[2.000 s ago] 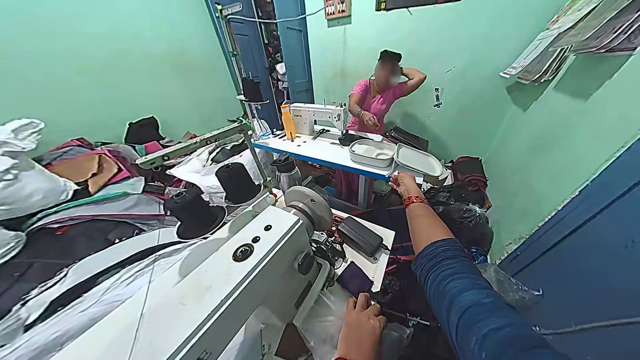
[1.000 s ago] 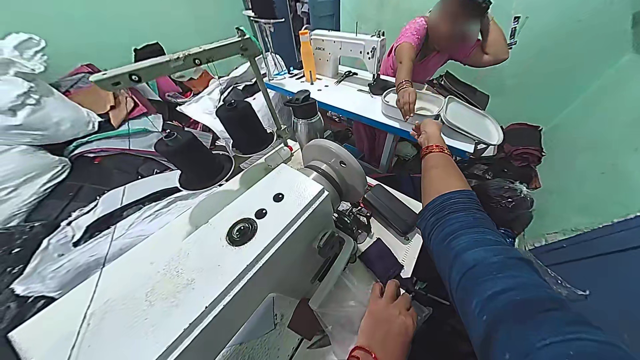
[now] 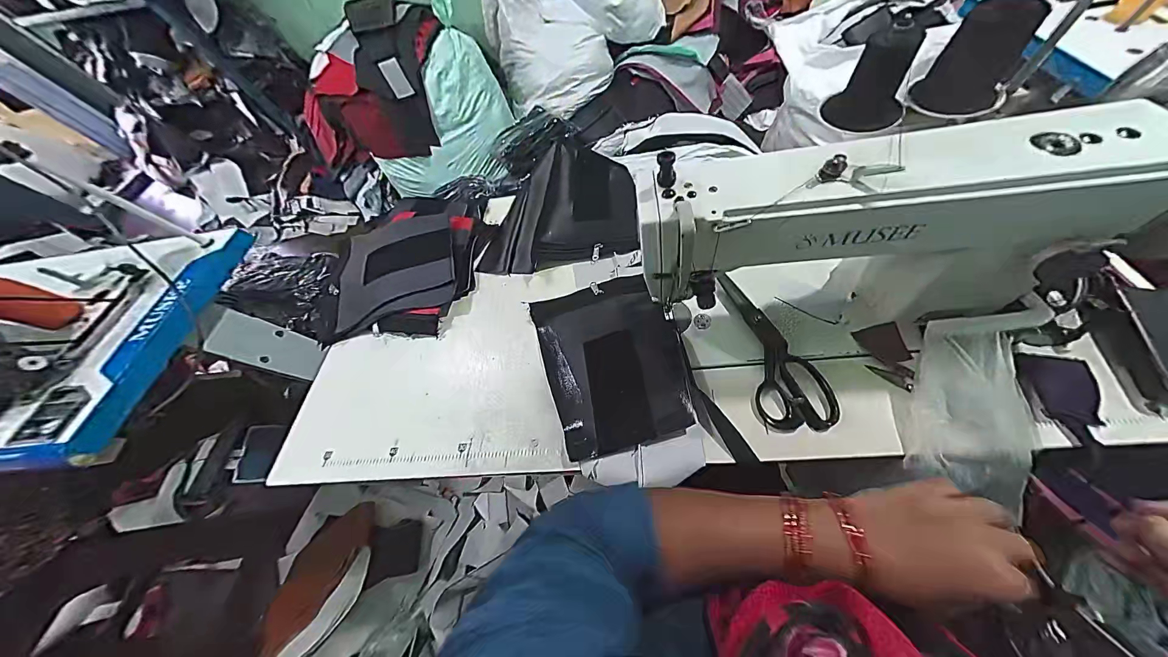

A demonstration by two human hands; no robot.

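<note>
My left hand (image 3: 949, 543) is blurred at the lower right, just off the sewing table's front edge, beside a clear plastic bag (image 3: 967, 401); whether its fingers hold anything is unclear. Only part of my right hand (image 3: 1145, 538) shows at the right edge, close to a dark pinkish item (image 3: 1072, 502) that it may be touching. Above them stands a white industrial sewing machine (image 3: 912, 196). A black fabric piece with a zipper (image 3: 616, 374) lies by its needle. Black-handled scissors (image 3: 789, 383) rest on the machine bed, pointing up and left.
Stacked black and grey pieces (image 3: 401, 265) and a black pile (image 3: 579, 210) lie behind the work area. Black thread cones (image 3: 876, 82) stand behind the machine. A second blue-edged machine table (image 3: 173, 319) is at left. Fabric scraps (image 3: 474, 529) hang or lie below the front edge.
The view has swung far left and down. My right hand, earlier stretched out to the other person's hand over the far table, is now low at the right edge. The other person is out of view.
</note>
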